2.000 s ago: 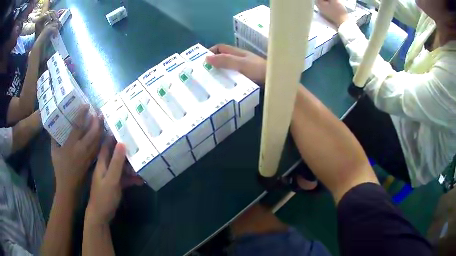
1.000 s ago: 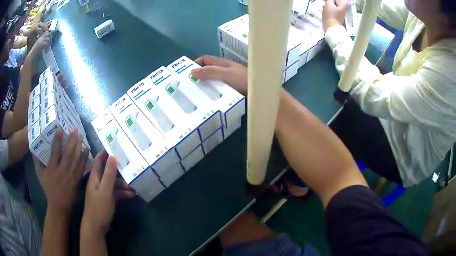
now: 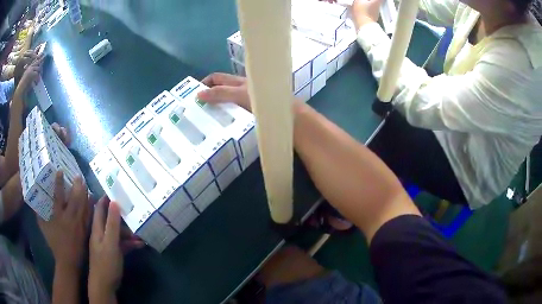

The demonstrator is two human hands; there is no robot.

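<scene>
A block of white cartons (image 3: 172, 151) lies on the dark green table, picture faces up, in two layers. The top row shows several pale wand-like devices with green screens. My left hand (image 3: 107, 234) presses against the block's near left end, fingers partly hidden behind it. My right hand (image 3: 226, 92) holds the far right end, thumb on top of the last carton. A cream post (image 3: 267, 119) hides my right wrist and touches the block's right edge in the picture.
At left, another person's hand (image 3: 65, 217) holds a carton stack (image 3: 44, 160). A loose carton (image 3: 100, 51) lies farther up the table. At right, a worker in a pale jacket (image 3: 440, 89) sits by a larger carton stack (image 3: 309, 65). A second post (image 3: 397, 53) stands there.
The whole view has shifted, so the block, my hands, the posts and the neighbours' stacks all appear farther left. My hands keep the same hold on the block.
</scene>
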